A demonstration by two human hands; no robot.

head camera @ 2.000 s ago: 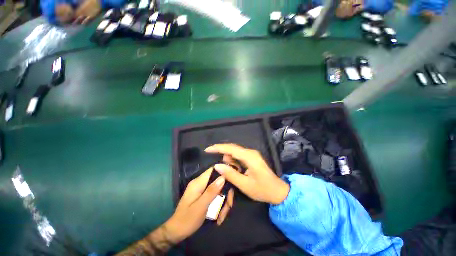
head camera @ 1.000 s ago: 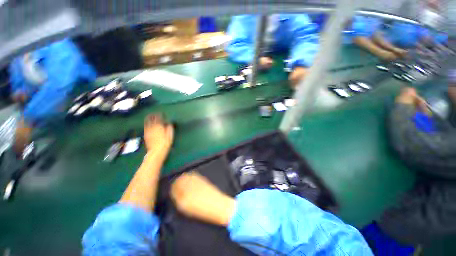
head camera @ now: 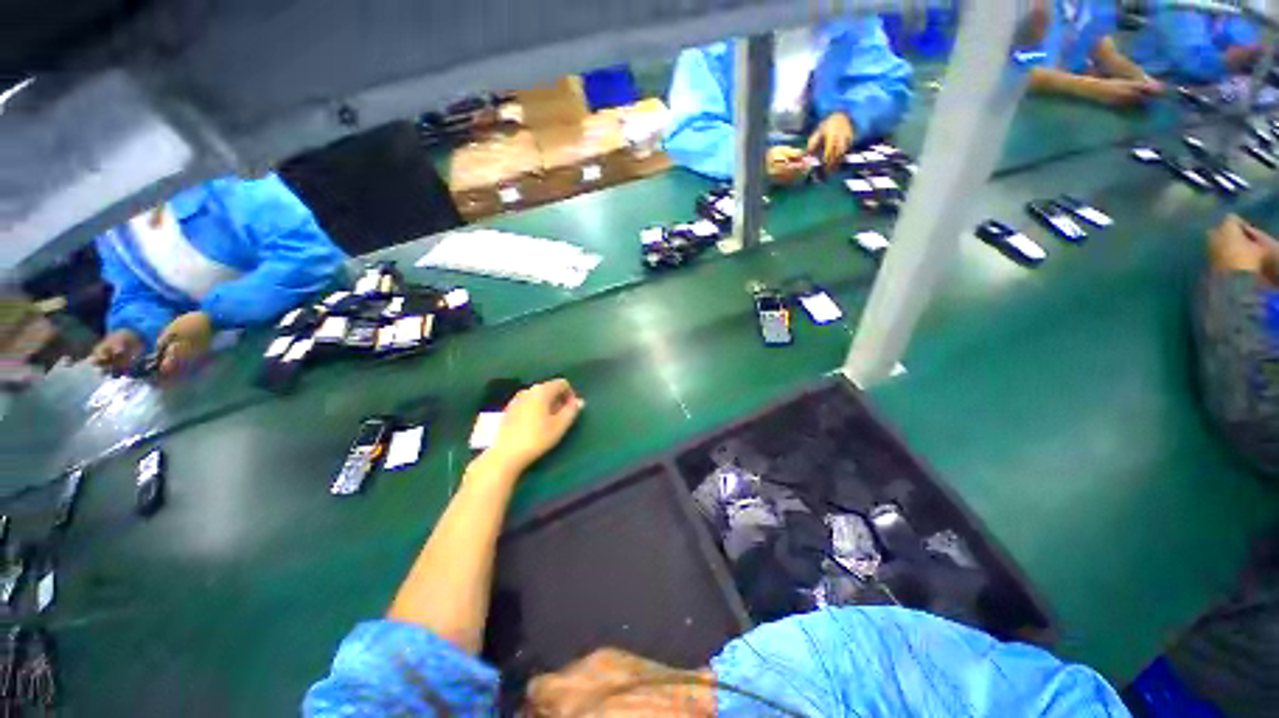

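Observation:
My left hand (head camera: 530, 421) reaches over the green belt. Beside and partly under it lies a black phone with a white label (head camera: 487, 425); whether the fingers grip it is unclear. My right hand (head camera: 617, 685) is at the bottom edge, over the near end of the tray's left compartment, partly cut off and overlapped by my blue sleeve. Its fingers are not clear. The black divided tray (head camera: 679, 491) has a nearly bare left compartment and a heap of black and grey plastic parts (head camera: 850, 539) in the right one.
Two phones (head camera: 362, 456) lie left of my hand on the belt. A phone pile (head camera: 368, 326) and white strips (head camera: 511, 258) lie beyond. A pale post (head camera: 931, 197) stands behind the tray. Workers in blue sit across the belt; a person's grey sleeve (head camera: 1240, 351) is at right.
Both hands were together over the tray holding a phone; they are now apart. The left hand has moved out to the belt, the right down to the tray's near end. The view has tilted up.

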